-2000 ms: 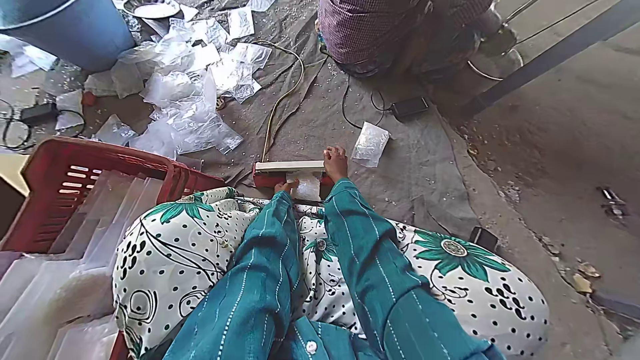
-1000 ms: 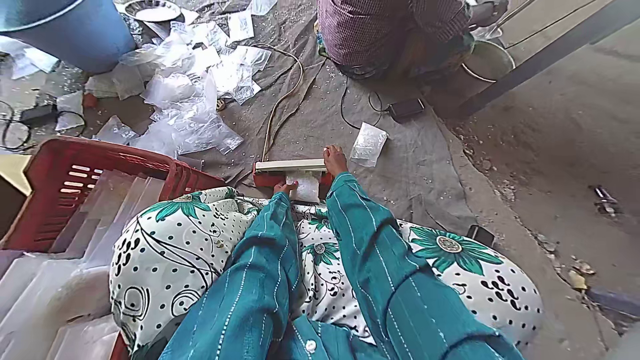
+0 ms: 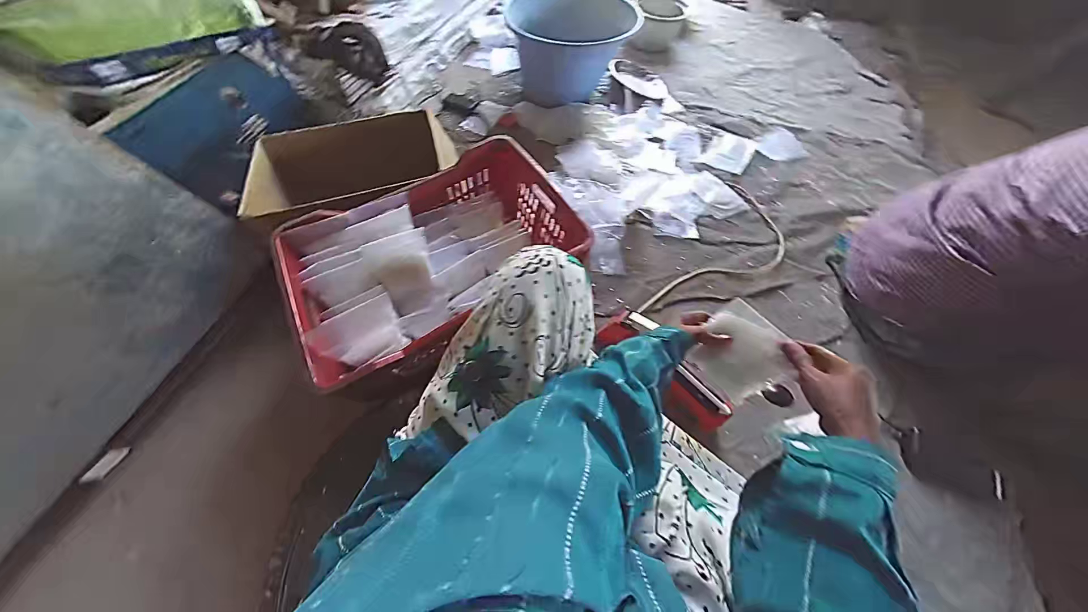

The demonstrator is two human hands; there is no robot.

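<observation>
A clear plastic bag with pale contents (image 3: 739, 353) is held up between my two hands. My left hand (image 3: 704, 330) pinches its left edge, and my right hand (image 3: 835, 384) grips its right edge between thumb and fingers. Just below and left of the bag lies a red impulse sealer (image 3: 701, 401), partly covered by my left sleeve. To the left, a red plastic crate (image 3: 293, 327) holds rows of filled clear bags (image 3: 365, 255).
An open cardboard box (image 3: 340, 161) stands behind the crate. Loose bags (image 3: 659, 170) lie on the ground cloth near a blue bucket (image 3: 574, 51). A cable (image 3: 739, 270) runs from the sealer. At the right sits a person (image 3: 977, 255).
My hands have left the sealer, and the bag is now lifted above it. The sealer's bar was across the bag's edge earlier. The view has swung left.
</observation>
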